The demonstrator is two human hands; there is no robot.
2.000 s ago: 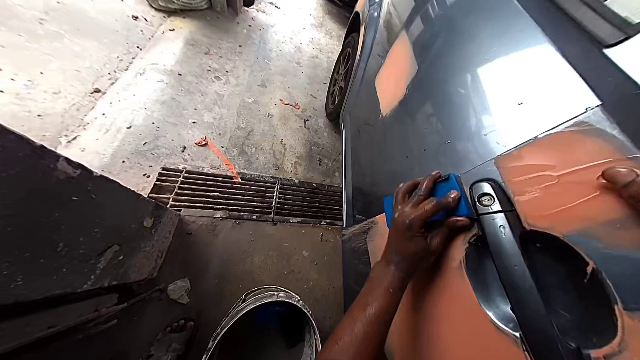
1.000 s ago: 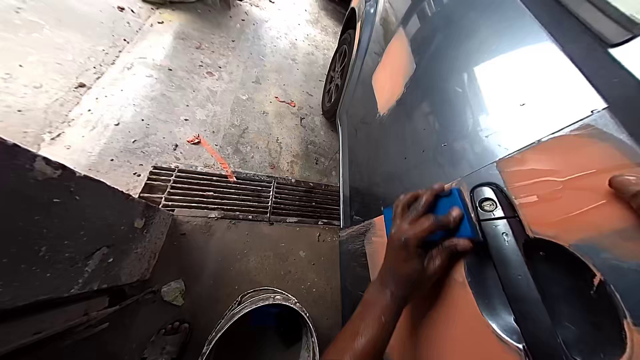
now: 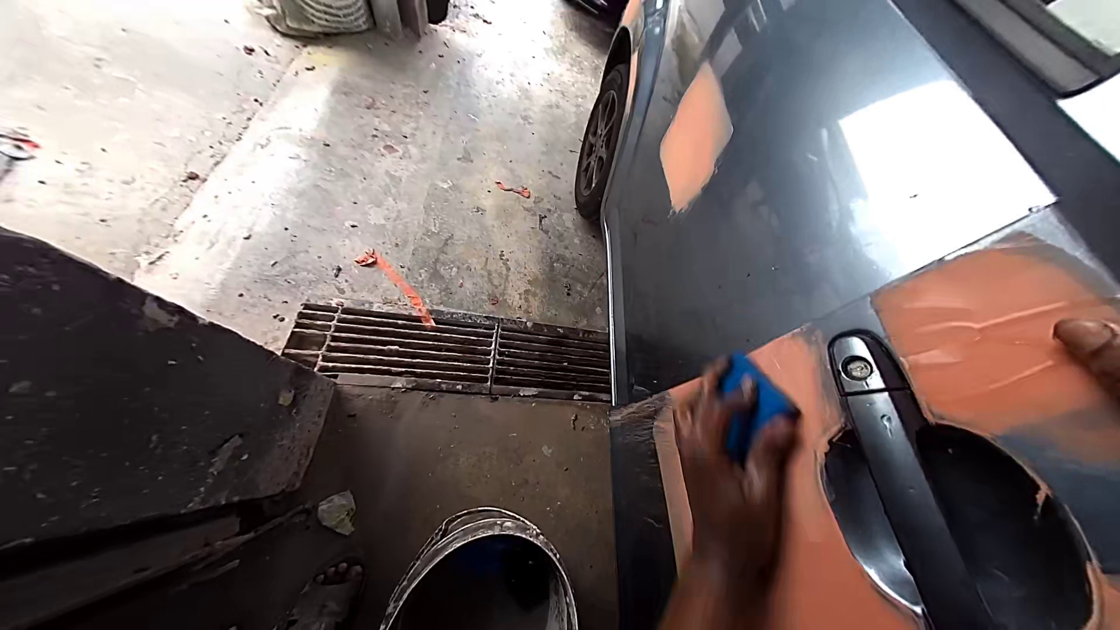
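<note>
My left hand, blurred by motion, grips a blue block against the orange body filler on the dark grey car door. The block lies left of the black door handle with its round key lock. At the right edge, only fingers of my right hand show, touching a second orange filler patch above and right of the handle; whether they hold anything is hidden. A smaller filler patch is farther forward on the car.
A bucket with dark contents stands on the floor beside the door. A metal drain grate crosses the floor, an orange strip at its edge. A dark panel juts in at left. The car's wheel is ahead.
My left hand has moved left with the blue block, away from the door handle. My right fingers remain at the right edge by the upper filler patch.
</note>
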